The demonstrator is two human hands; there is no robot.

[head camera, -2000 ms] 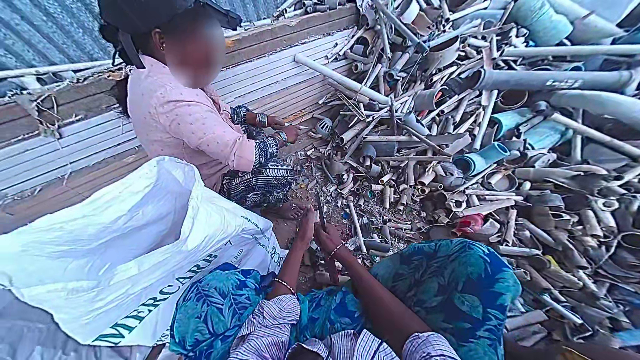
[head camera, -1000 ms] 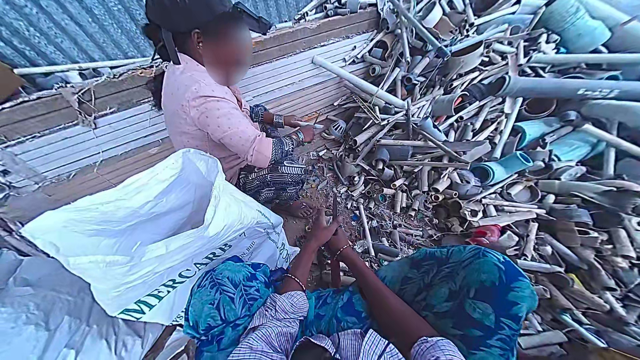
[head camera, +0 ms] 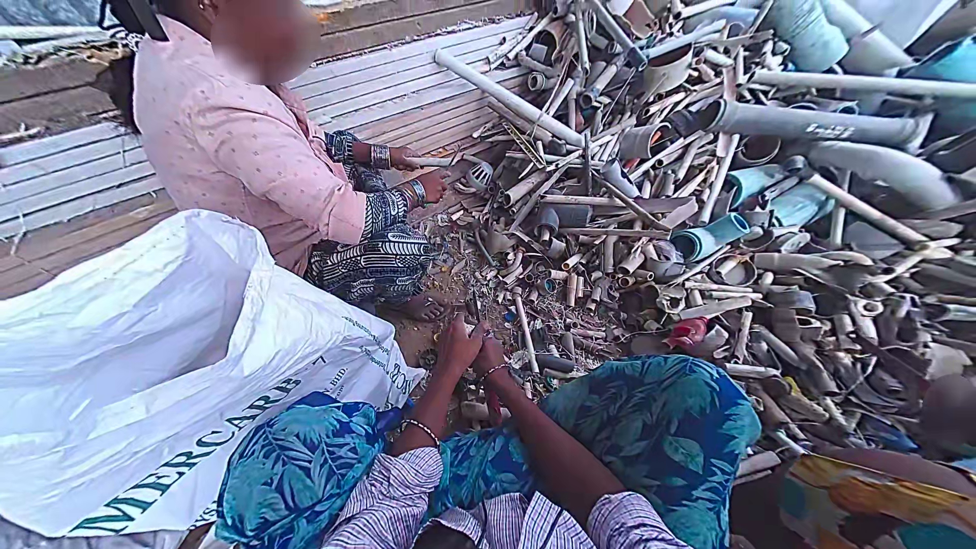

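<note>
My left hand [head camera: 460,345] and my right hand [head camera: 490,355] meet in front of my knees, fingers close together. A thin dark object, perhaps a blade, shows at my fingertips; a small pale piece seems to lie between the hands, too small to name. Which hand holds which is unclear. Just past them lie plastic pipe offcuts, among them a thin pale pipe [head camera: 526,333] to the right of my right hand.
A large white woven sack [head camera: 152,366] stands open at left. Behind it a co-worker [head camera: 252,145] squats, holding a pale pipe piece [head camera: 435,162]. A heap of plastic pipes and fittings fills the right, with a grey pipe [head camera: 816,122] and a red piece [head camera: 688,333].
The co-worker's hands now hold a pale pipe piece farther out toward the heap than two seconds ago. My hands stay close together in front of my knees.
</note>
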